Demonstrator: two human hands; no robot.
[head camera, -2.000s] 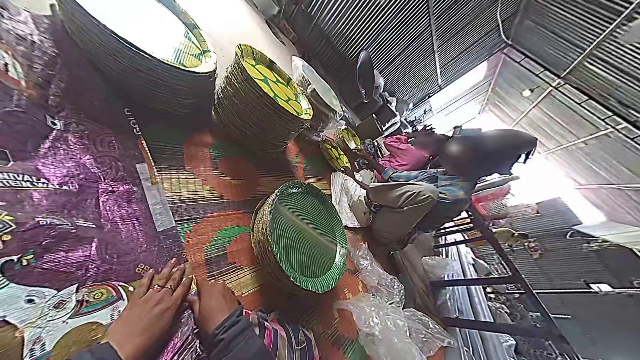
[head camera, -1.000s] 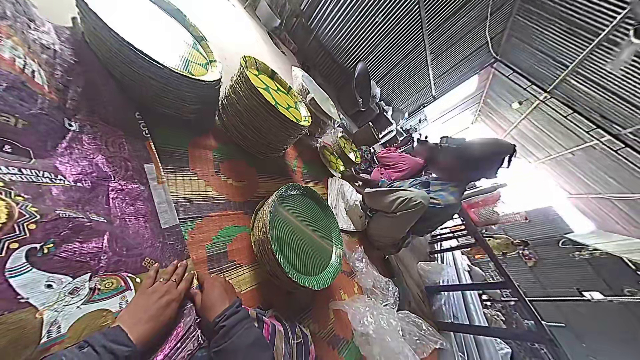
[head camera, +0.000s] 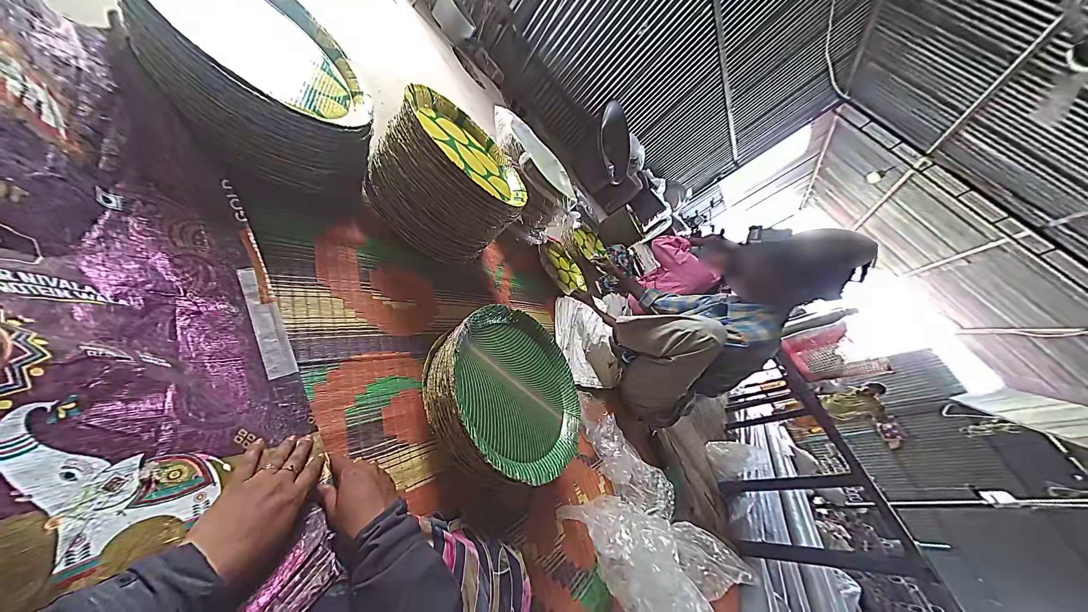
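My left hand (head camera: 263, 501), with rings, lies palm down on a purple printed plastic sheet (head camera: 170, 340) that shows an elephant. Its fingers are slightly spread. Beside it, close to its fingertips, my right hand (head camera: 361, 493) rests at the sheet's edge with its thumb towards the left hand. Its fingertips and whatever is under them are hidden. Bunched shiny purple film (head camera: 297, 565) shows between the wrists. Right of my right hand stands a stack of round green leaf-patterned plates (head camera: 518, 395), on a patterned woven mat (head camera: 365, 293).
Beyond are a stack of yellow-and-green plates (head camera: 467, 153) and a larger stack of plates with a glaring top (head camera: 255, 110). Clear plastic bags (head camera: 633, 544) lie beside the mat. A seated person (head camera: 714, 331) is near smaller patterned plates (head camera: 563, 265). A dark metal frame (head camera: 799, 482) stands at right.
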